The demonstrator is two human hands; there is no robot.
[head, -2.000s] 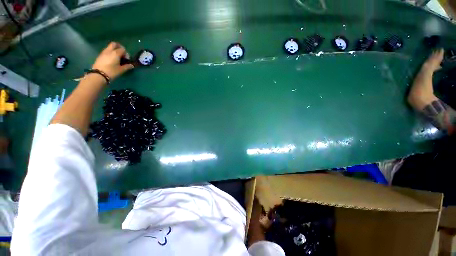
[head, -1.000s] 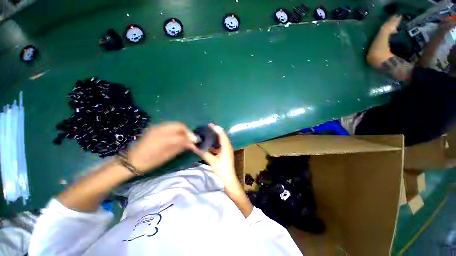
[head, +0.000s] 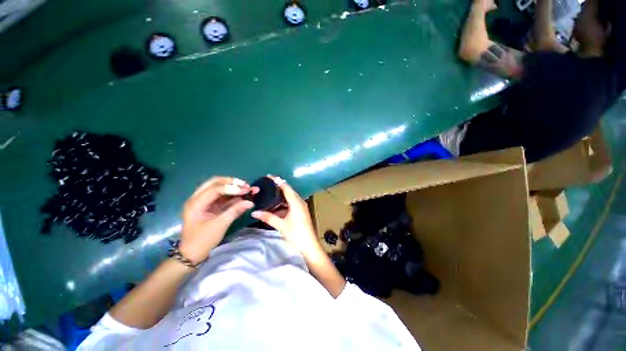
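Observation:
My right hand holds a round black unit just over the bench's near edge, in front of my white top. My left hand is at the unit's left side, thumb and fingertips pinched on what looks like a small black part touching the unit; the fingers partly hide it. A heap of small black parts lies on the green bench at left. White-faced units stand spaced along the far side, with a dark unit showing no white face among them.
An open carton beside my lap at right holds a heap of black units. A dark-shirted person sits at the right. Whitish-blue sticks show at the left edge. Smaller cartons stand beyond the large one.
My left hand came from the far row to the unit held over my lap, leaving a dark unit in the row. My right hand came out of the carton with a unit. The view has shifted right.

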